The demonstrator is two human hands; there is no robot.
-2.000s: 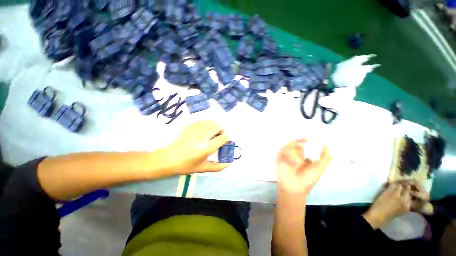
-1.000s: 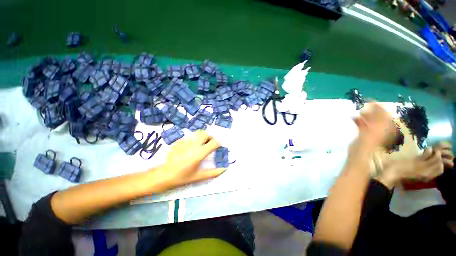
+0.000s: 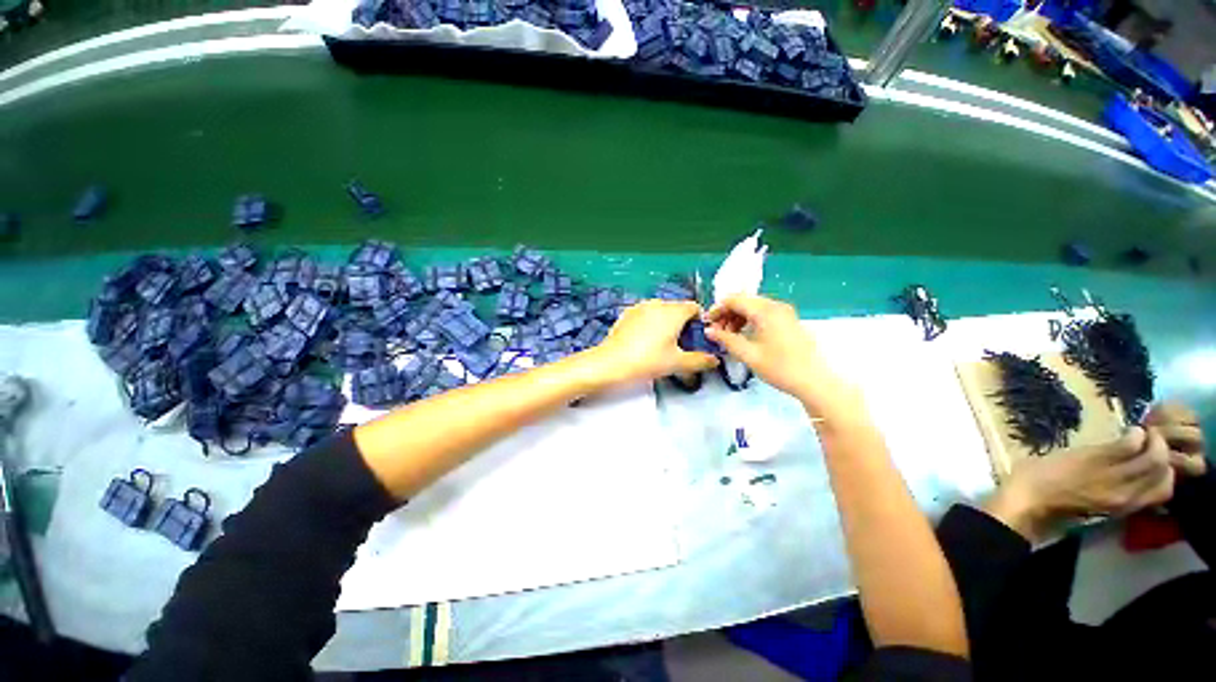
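My left hand [image 3: 650,342] is at the right end of the heap of plaid miniature bags [image 3: 274,327] and holds a dark blue miniature bag [image 3: 695,337] between its fingers. My right hand [image 3: 770,344] meets it from the right, its fingertips pinched at the bag's end; whether they grip the bag or some small part is too small to tell. The black scissors [image 3: 732,374] lie just under the hands, partly hidden. A crumpled white tissue [image 3: 740,271] stands right behind them. Two single bags [image 3: 183,520] with black loops lie at the left.
A white paper sheet [image 3: 534,493] lies in front. Small pale scraps [image 3: 758,480] lie right of it. A neighbour's hands [image 3: 1107,473] work beside dark parts on a tan board [image 3: 984,413]. A long black tray [image 3: 587,83] of bags stands across the green belt [image 3: 507,173]. A long-handled tool [image 3: 20,533] lies far left.
My left hand has carried the bag from the sheet up to the scissors. My right hand has come back from the neighbour's place to meet it. The view now takes in the tray.
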